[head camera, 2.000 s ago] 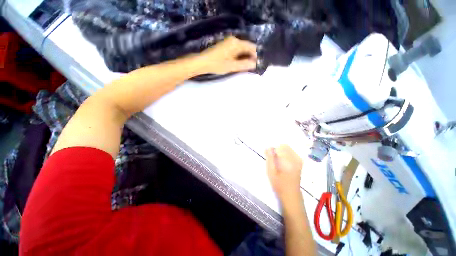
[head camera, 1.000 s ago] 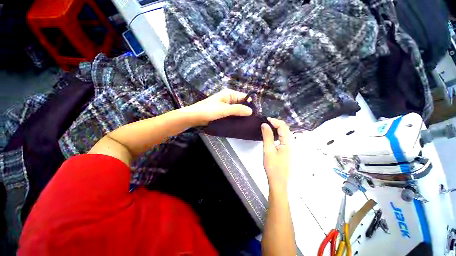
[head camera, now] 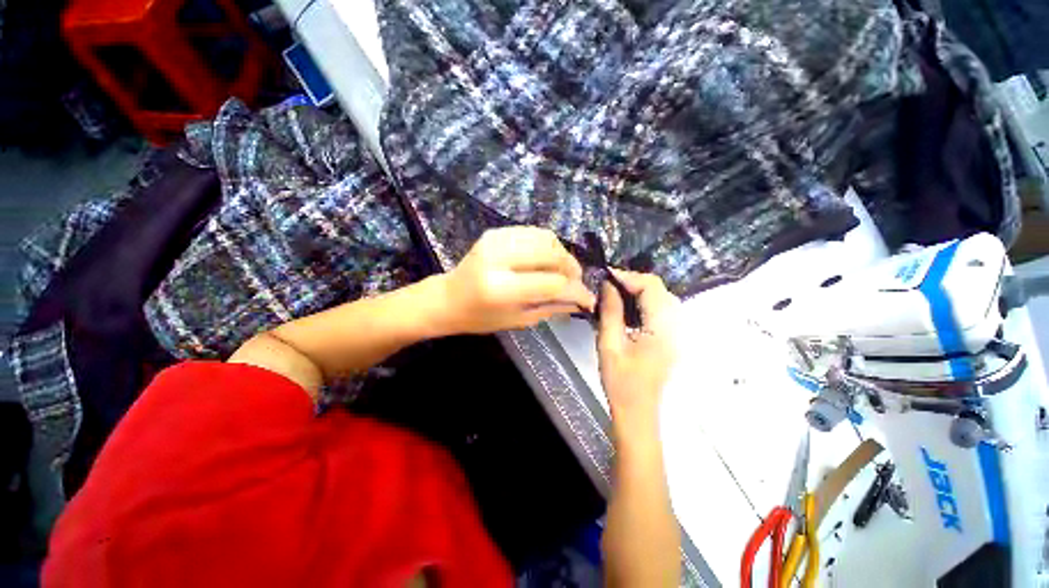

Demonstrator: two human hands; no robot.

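Observation:
The grey-black plaid woolly coat point(head camera: 644, 126) lies on the white table and hangs over its front edge at the left, with plum-brown lining point(head camera: 121, 247) showing. My left hand point(head camera: 518, 279) pinches the dark edging point(head camera: 595, 262) of the coat with thumb and fingers. My right hand point(head camera: 636, 327) pinches the same dark edging just to the right. The two hands nearly touch, near the table's front edge. The fingers hide part of the held cloth.
The white sewing machine head point(head camera: 920, 301) with JACK lettering stands at the right. Scissors with red and yellow handles point(head camera: 785, 540) lie in front of it, beside a tan strip point(head camera: 845, 482) and a small black tool point(head camera: 874, 494). A red-orange stool point(head camera: 155, 69) is at upper left.
Since the first frame the coat has come nearer over the table, and my right hand has taken hold of its edge. Since the second, the dark edging is bunched more tightly between my fingers.

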